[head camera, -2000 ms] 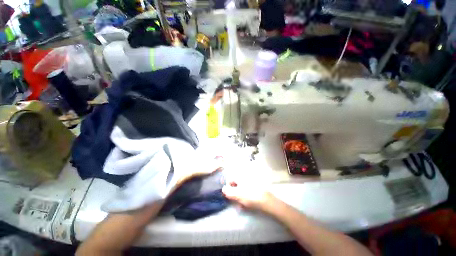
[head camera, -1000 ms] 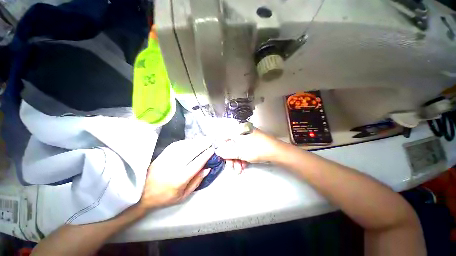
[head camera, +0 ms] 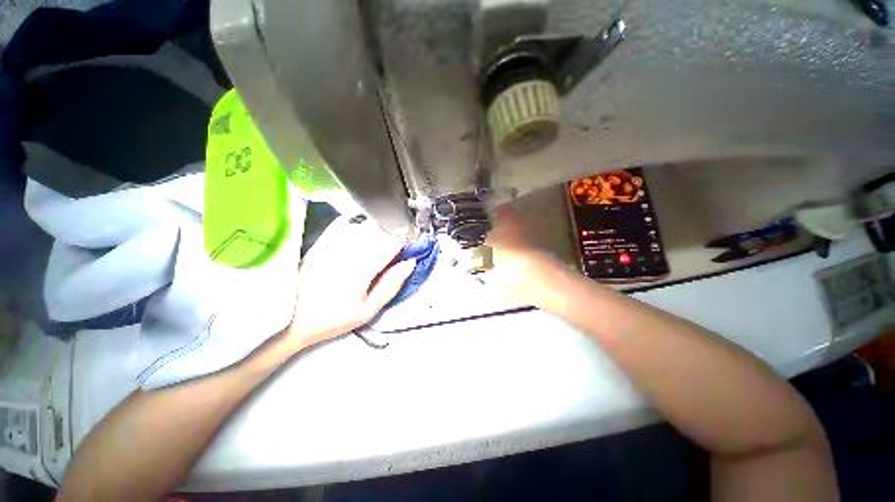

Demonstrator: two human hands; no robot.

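Observation:
The sewing machine's presser foot and needle area (head camera: 459,224) is brightly lit at the centre. My left hand (head camera: 343,279) is left of it, fingers closed on a narrow navy cuff or hem end (head camera: 420,269) beside the foot. My right hand (head camera: 510,263) is right of the foot, partly behind it and washed out by the light; whether it holds cloth cannot be told. The rest of the garment, with a white panel (head camera: 118,257), a grey panel (head camera: 108,118) and navy parts, lies bunched on the left, passing behind my left hand.
A neon-green tag (head camera: 243,191) hangs left of the needle. A ridged tension knob (head camera: 524,116) is on the machine face. A lit smartphone (head camera: 616,230) lies under the arm, with small dark snips (head camera: 754,241) right of it. The white table edge (head camera: 412,449) runs along the front.
The view has moved closer to the machine. My left hand has turned and brought the navy end up against the presser foot. My right hand has moved behind and right of the foot.

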